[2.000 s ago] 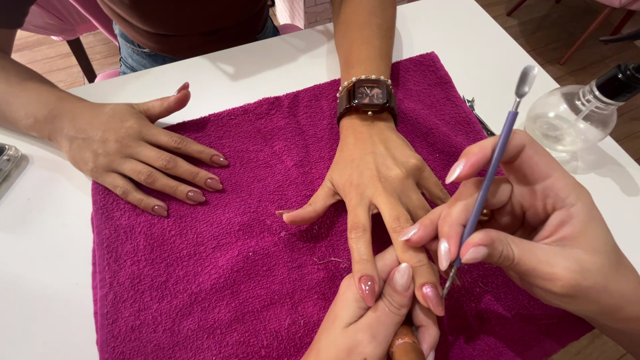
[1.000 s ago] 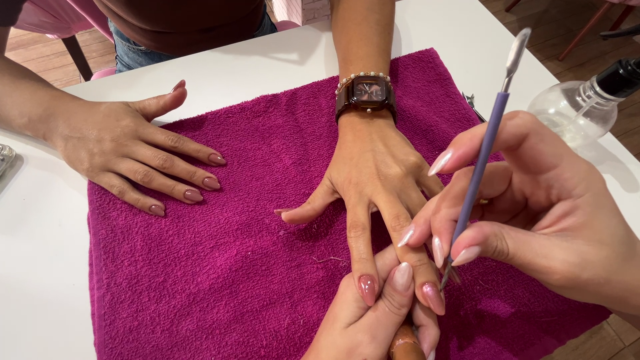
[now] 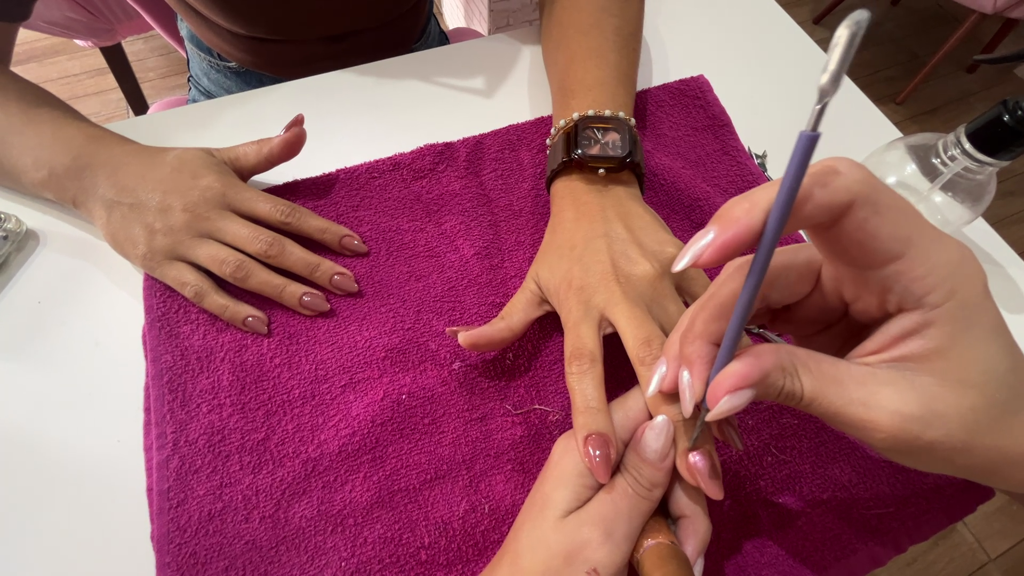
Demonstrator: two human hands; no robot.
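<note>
My right hand [image 3: 872, 320] pinches a purple-handled metal cuticle pusher [image 3: 764, 256], its spoon-shaped end up and its thin lower tip at the cuticle of the other person's middle finger. Below, my left hand [image 3: 600, 496] grips that finger, thumb on top. The other person's hand [image 3: 608, 264] lies palm down with fingers spread, a dark square watch [image 3: 602, 144] and a beaded bracelet [image 3: 592, 114] at its wrist. Their other hand [image 3: 208, 216], with glossy mauve nails, rests partly on the magenta towel [image 3: 344, 432]. Part of a brown rounded thing [image 3: 660, 548] shows beneath my left hand.
A clear bottle with a black cap [image 3: 936, 172] stands on the white table [image 3: 72, 384] at the right. Metal tools [image 3: 760, 160] lie partly hidden behind my right hand. A glass object [image 3: 11, 234] sits at the left edge. Pink chairs [image 3: 104, 24] stand beyond the table.
The pusher's lower tip has shifted slightly about the nail's base, and my right hand has tilted a little. My left hand keeps its hold on the finger.
</note>
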